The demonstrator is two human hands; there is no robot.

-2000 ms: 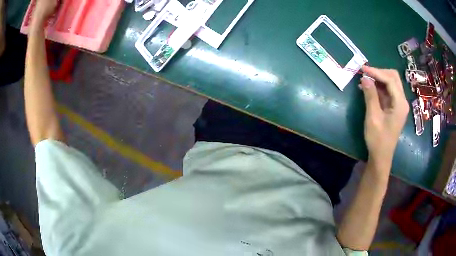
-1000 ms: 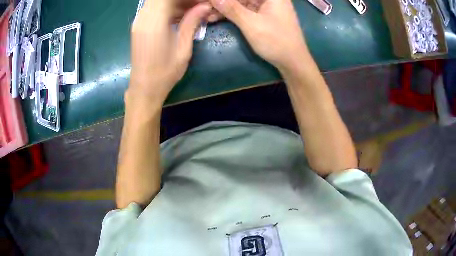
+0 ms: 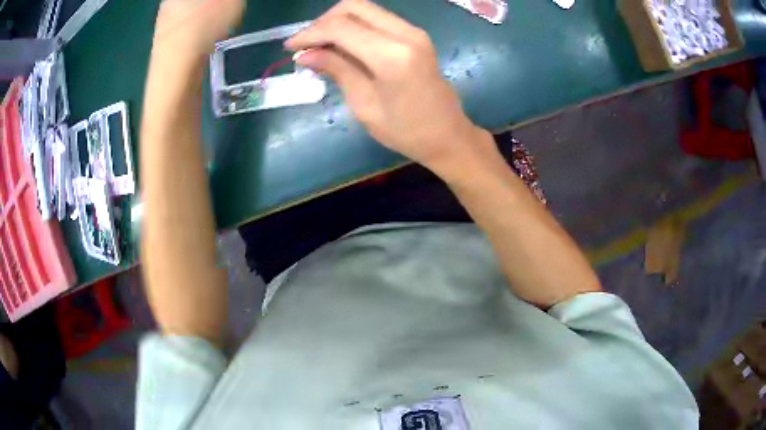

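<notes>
A white housing frame (image 3: pixel 290 91) with a large window lies on the green bench top, its solid end to the right. A green circuit board (image 3: pixel 243 98) sits along its near edge, and thin reddish wires run to my fingers. My right hand (image 3: pixel 382 80) is over the frame's right end, thumb and forefinger pinched on something small and white at the wires; I cannot tell exactly what it is. My left hand (image 3: pixel 200 18) is blurred and cut off by the top edge, left of the frame; its fingers are not clear.
White stacked frames (image 3: pixel 99 180) overlap at the left beside a pink-red compartment tray (image 3: pixel 34 243). An open parts carton (image 3: pixel 642 38) with small white pieces stands at the upper right. A coppery oblong piece (image 3: pixel 487 8) lies at the top. The bench edge (image 3: pixel 336 186) curves below my hands.
The view has shifted. My hands were together at the top; now they are apart, the left moved away up and left. The frame shows again, with my right hand at its solid end.
</notes>
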